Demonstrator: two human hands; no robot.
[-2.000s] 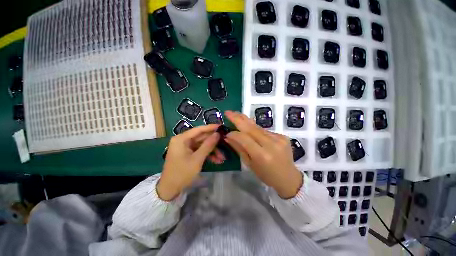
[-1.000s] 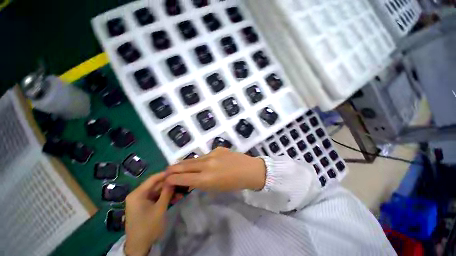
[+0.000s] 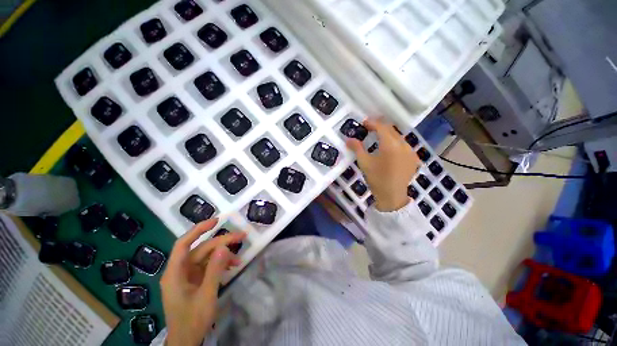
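Note:
A white foam tray (image 3: 223, 150) with a grid of pockets lies at a slant, holding many black housings. My right hand (image 3: 387, 162) is at the tray's right corner. Its thumb and forefinger are at the edge of a black housing (image 3: 352, 129) in the corner pocket; the exact grip is partly hidden. My left hand (image 3: 193, 274) is over the near edge of the tray, fingers apart and seemingly empty. Its fingertips partly cover another housing (image 3: 230, 241) in a near pocket.
Loose black housings (image 3: 148, 259) lie on the green mat at left, by a white bottle (image 3: 44, 194) and a sheet on a brown-edged board (image 3: 51, 297). Stacked foam trays (image 3: 413, 47) stand at upper right. A lower tray (image 3: 443, 199) and blue and red plastic items are at right.
The view has turned to the right. My hands, together earlier, have parted. My right hand has moved to the tray's corner pocket, empty before, where a housing now sits.

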